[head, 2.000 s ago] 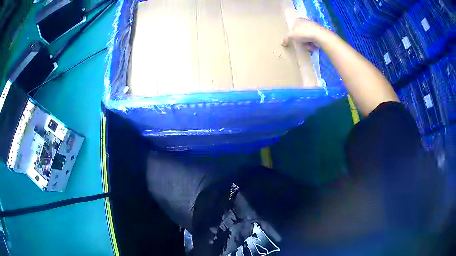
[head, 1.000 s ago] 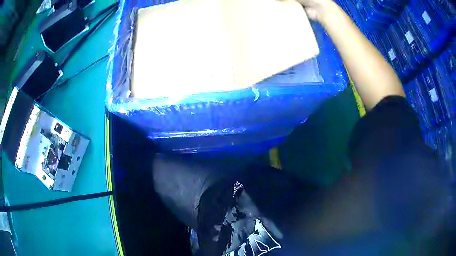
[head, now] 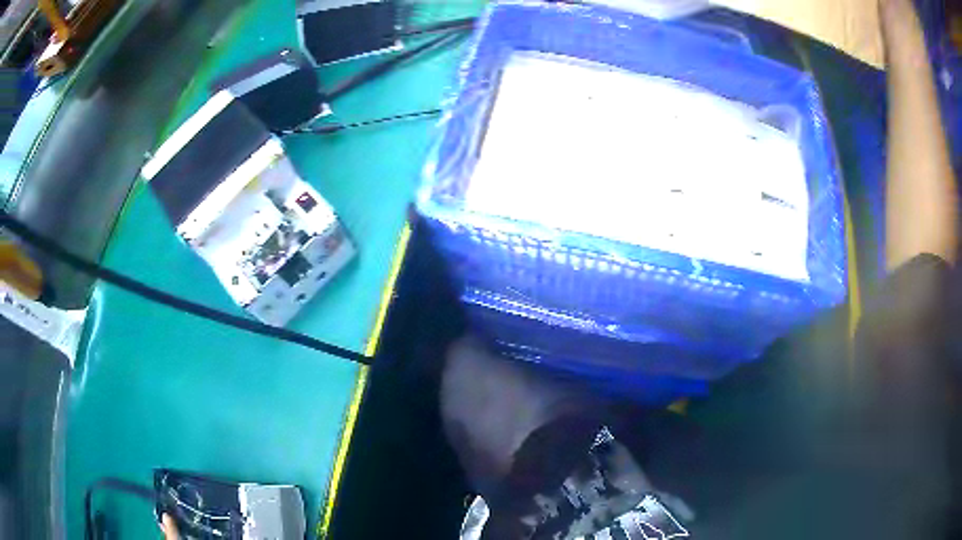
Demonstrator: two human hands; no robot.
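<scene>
The tan cardboard divider (head: 828,19) is at the top right, off the crate and cut off by the frame. My right hand (head: 897,17) is at its edge, mostly out of the picture, with the forearm below it. The blue film-lined crate (head: 622,276) shows a white layer (head: 643,158) inside. At the bottom left, a black housing (head: 206,506) with thin wires in its open side lies next to a white-grey piece (head: 272,513). A fingertip, seemingly of my left hand (head: 170,526), touches the housing; the rest is cut off.
The white and black screw feeder (head: 264,237) stands on the green mat (head: 211,390). Black units (head: 353,30) with cords are behind it. A black cable (head: 190,308) crosses the mat to its yellow-striped edge. An orange-yellow object (head: 19,271) is at the far left.
The cardboard has moved off the crate to the upper right with my right hand, uncovering the white layer. The view has turned left, bringing the housing and a fingertip into view.
</scene>
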